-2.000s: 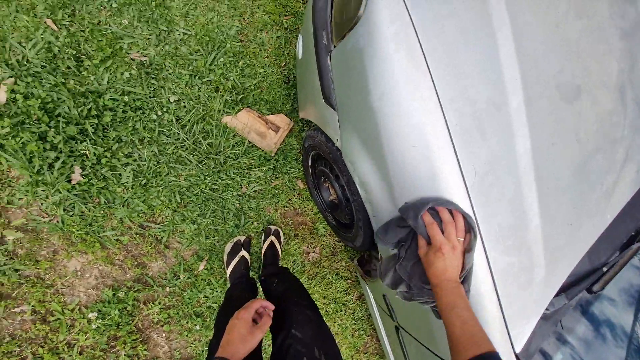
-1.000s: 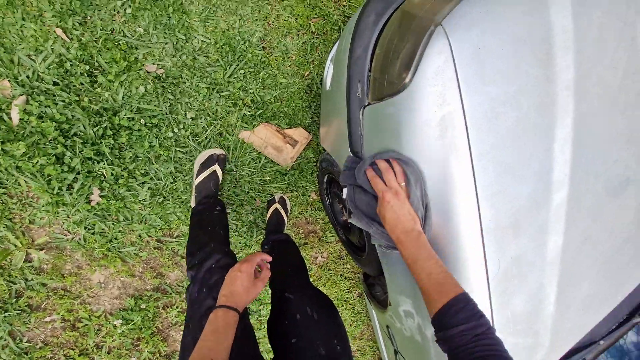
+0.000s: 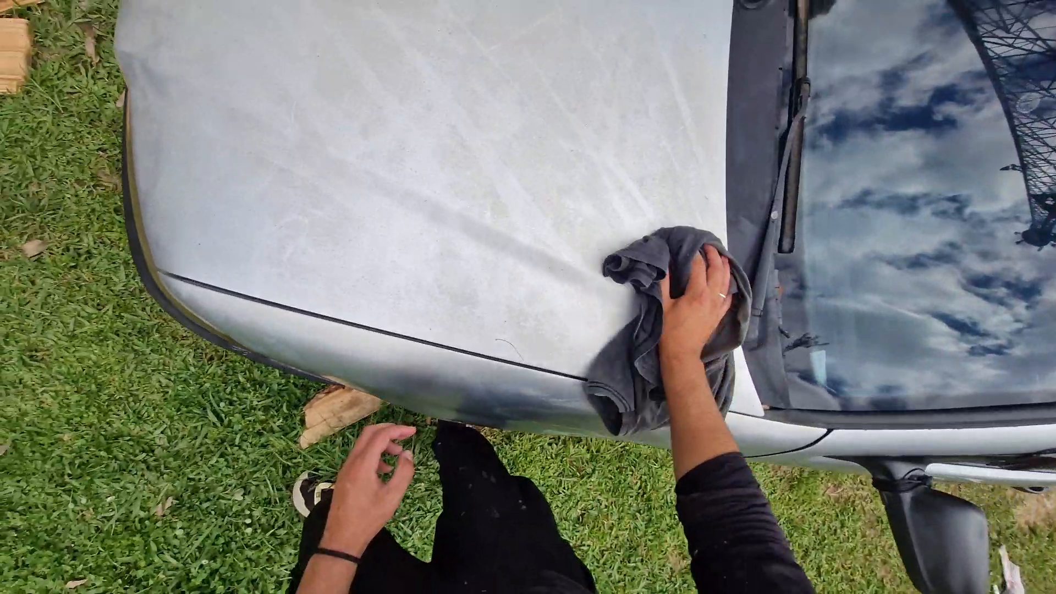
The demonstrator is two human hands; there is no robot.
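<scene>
My right hand (image 3: 695, 309), with a ring on one finger, presses a bunched dark grey cloth (image 3: 639, 351) onto the rear corner of a silver car's hood (image 3: 429, 190), close to the windshield base. Part of the cloth hangs over the seam onto the fender (image 3: 363, 351). My left hand (image 3: 375, 487), with a dark band at the wrist, hangs in the air beside the fender, fingers apart and slightly curled, holding nothing. Faint streaks mark the hood's dull surface.
A wiper arm (image 3: 794, 165) lies along the base of the windshield (image 3: 924, 247), which reflects clouds. The black side mirror (image 3: 940, 528) juts out at lower right. A piece of wood (image 3: 338, 412) lies on the grass (image 3: 206, 462) by the fender, and more wood (image 3: 12, 54) lies at upper left.
My right hand and the cloth have moved from the fender above the front wheel to the hood's rear corner by the windshield. The view has shifted strongly toward the hood.
</scene>
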